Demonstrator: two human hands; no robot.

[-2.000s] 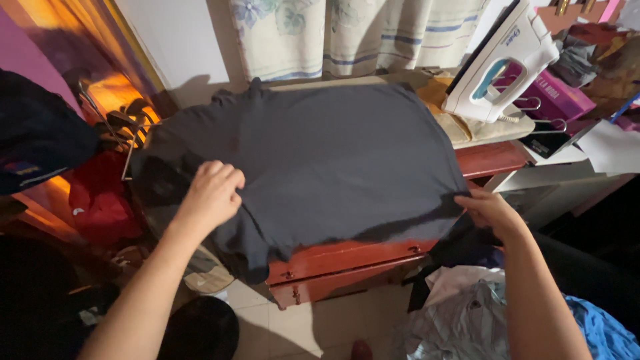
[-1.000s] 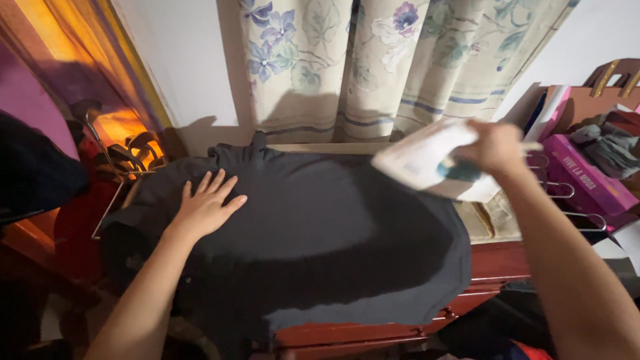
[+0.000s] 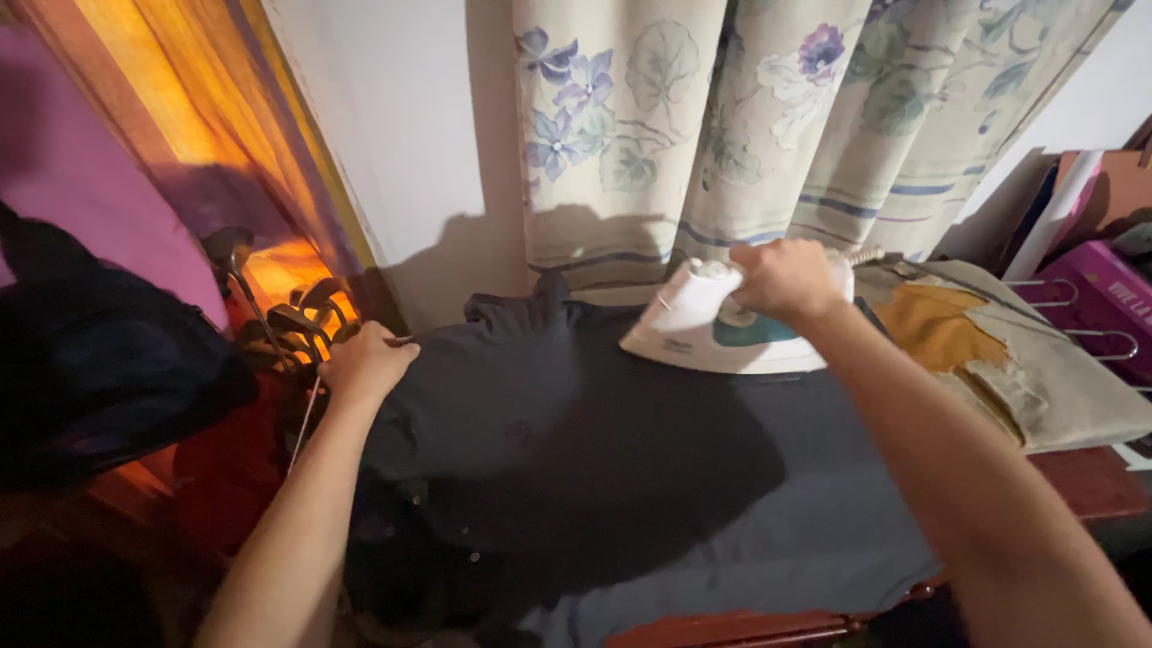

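Note:
A dark grey garment (image 3: pixel 558 432) with a gathered collar or edge at its top lies spread over the padded surface. My right hand (image 3: pixel 787 279) grips the handle of a white clothes iron (image 3: pixel 684 324) with a teal part. The iron rests flat on the upper right part of the garment, its tip toward the left. My left hand (image 3: pixel 369 360) is at the garment's upper left edge, fingers pinched on the dark cloth. My right forearm hides part of the garment's right side.
Behind stand a white wall (image 3: pixel 405 117) and a floral curtain (image 3: pixel 612 162). A worn, torn ironing pad (image 3: pixel 1080 387) shows at right, near wire hangers (image 3: pixel 1102 342) and a purple box (image 3: pixel 1102 288). Golf clubs (image 3: pixel 288 324) and a black bag (image 3: pixel 99 360) are at left. Below is red wooden furniture (image 3: pixel 1089 481).
My right hand let go of the garment's right edge and took hold of the iron, which is now down on the cloth. My left hand has moved from the garment's surface to its left edge.

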